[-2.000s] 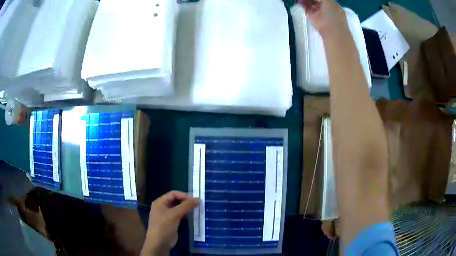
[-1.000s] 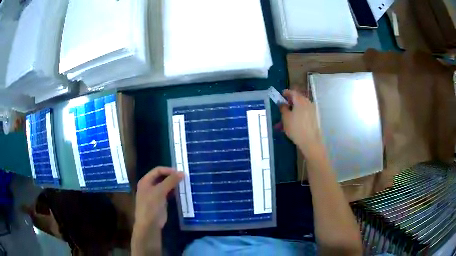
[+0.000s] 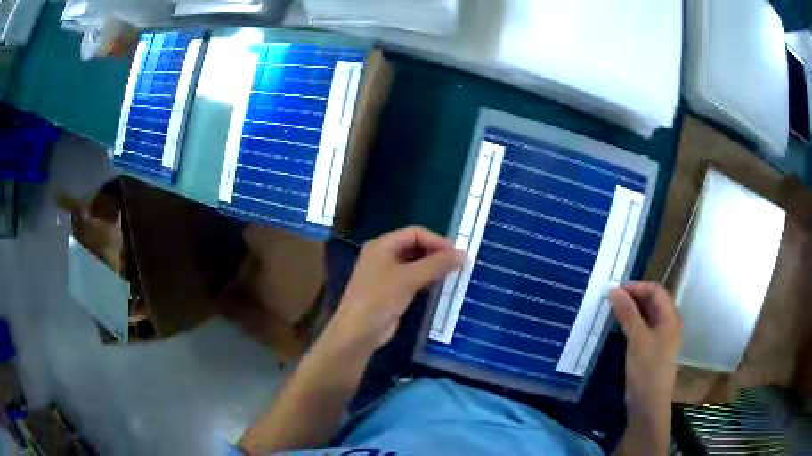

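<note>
A dark blue cell circuit (image 3: 543,254) with pale cross lines and a white strip down each long side lies on a larger grey-clear sheet (image 3: 570,134), which shows as a border around it. My left hand (image 3: 383,280) has thumb and fingers pinched together at the left white strip. My right hand (image 3: 650,334) has its fingertips at the right white strip, low on that side, with its other fingers curled. What lies under the fingertips is hidden. No small white piece shows in my right hand.
Two more cell strings (image 3: 289,134) lie on a pale green board at left. White sheet piles (image 3: 588,53) stand along the back. A glass stack (image 3: 730,267) rests on brown paper at right, above a wire rack (image 3: 730,427). A brown open box (image 3: 178,258) is on the floor.
The view has swung left, showing more floor. My right hand has come from beyond the upper right corner to the right white strip; the small white piece it held is no longer visible.
</note>
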